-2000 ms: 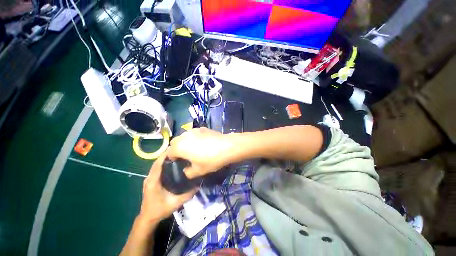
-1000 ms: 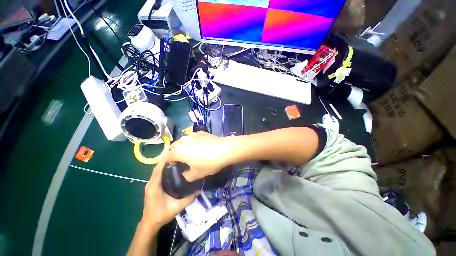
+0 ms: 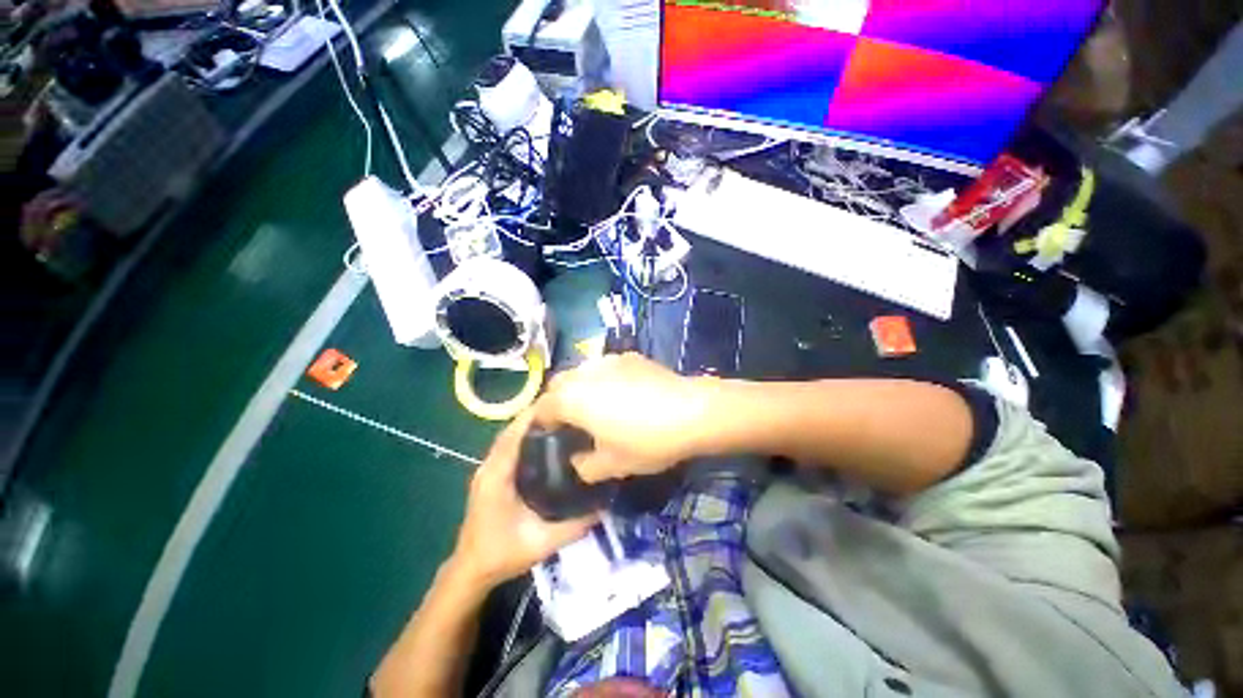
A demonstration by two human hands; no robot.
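Observation:
A PTZ dome camera with a black ball head [image 3: 548,475] and a white bracket [image 3: 594,586] is held close to my body at the bottom centre. My left hand [image 3: 502,525] cups the ball head from the left and below. My right hand [image 3: 630,409] reaches across from the right and grips the top of the ball head. The fingertips are partly hidden, and the lens cannot be made out.
Ahead lie a yellow tape roll [image 3: 499,387], a white camera [image 3: 488,311], a long white box [image 3: 391,259], tangled cables, a smartphone [image 3: 713,331], a keyboard [image 3: 818,240] and a mouse [image 3: 1005,381]. Orange squares [image 3: 331,368] [image 3: 893,336] lie at both sides. A monitor [image 3: 872,68] stands behind.
The view has swung left, so the bench things and my hands appear farther right. Both hands keep hold of the dome camera, with little visible change in grip.

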